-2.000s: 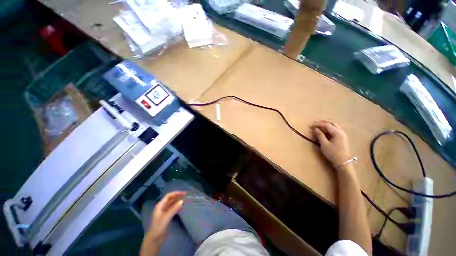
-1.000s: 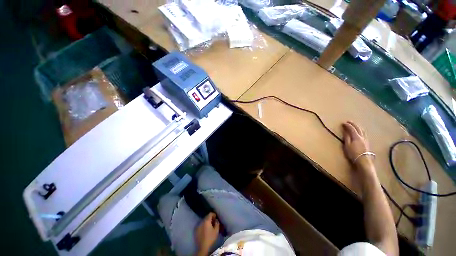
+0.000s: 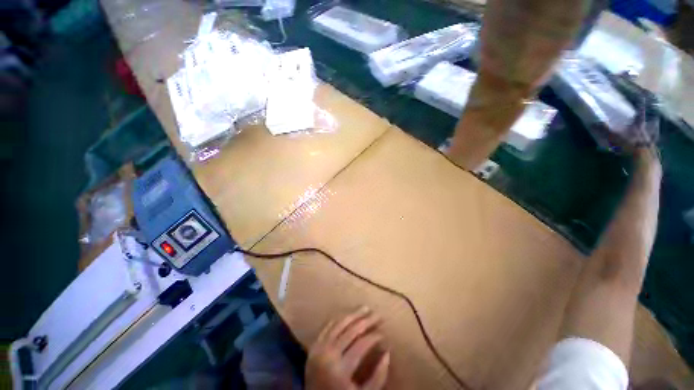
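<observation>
A white box in clear film lies on the green belt at the upper right. My right hand reaches across to its near end; the fingers are blurred, and whether they grip the film cannot be told. My left hand is at the lower middle, over the near side of the bench, empty with fingers loosely bent and slightly apart. More bagged white boxes lie along the belt. A shiny pile of bagged boxes sits on the bench.
The sealer stands at the lower left, its blue-grey control box against the bench edge. A black cord crosses the cardboard bench top. A brown post rises between bench and belt. An open carton lies behind the sealer.
The view has turned and moved towards the belt. My right hand has gone from the cardboard to a bagged box on the belt. My left hand has risen from my lap to the bench.
</observation>
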